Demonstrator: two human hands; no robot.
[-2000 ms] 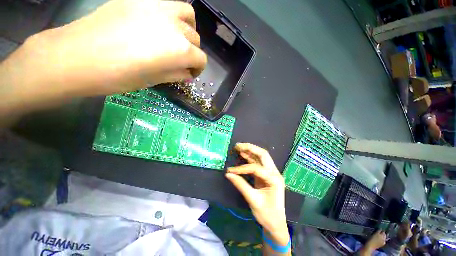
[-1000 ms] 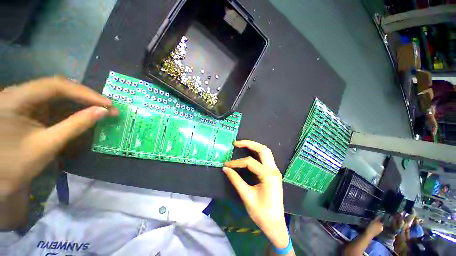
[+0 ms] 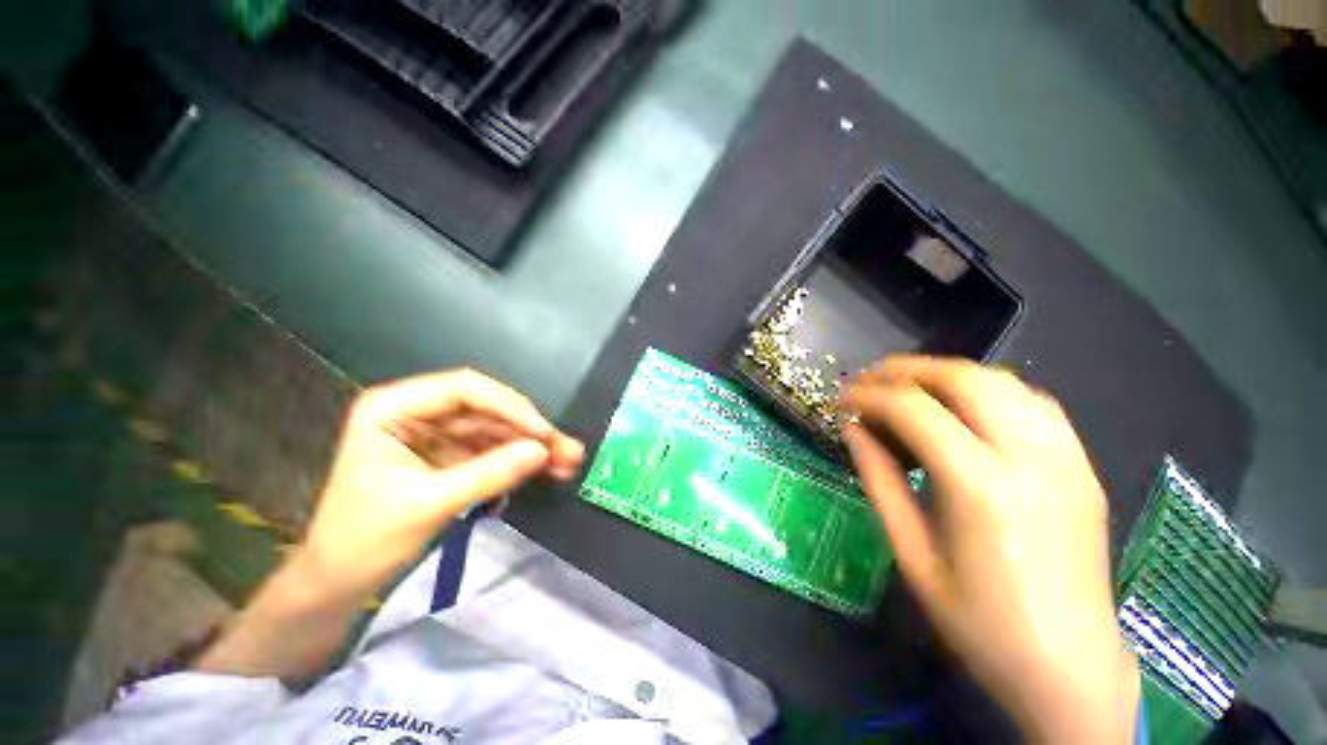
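Observation:
A green circuit board panel (image 3: 713, 502) lies at a slant on the black mat. The black component bin (image 3: 953, 299) stands against its far edge and holds a heap of small gold and silver components (image 3: 793, 357). My left hand (image 3: 422, 459) is just off the panel's left end, thumb and finger tips together; whether a component is between them cannot be seen. My right hand (image 3: 990, 510) is over the bin's near right corner and the panel's right end, fingertips near the components; it is blurred, and what it holds cannot be told.
Overlapped green boards (image 3: 1201, 597) lie to the right, partly behind my right wrist. A black slotted tray (image 3: 495, 58) is on another black mat (image 3: 393, 182) at the upper left. A dark flat rectangle (image 3: 124, 109) lies at the far left table edge.
The view has swung left, bringing the slotted tray into sight. My left hand has moved off the panel's left part. My right hand has moved from the panel's right end up to the bin.

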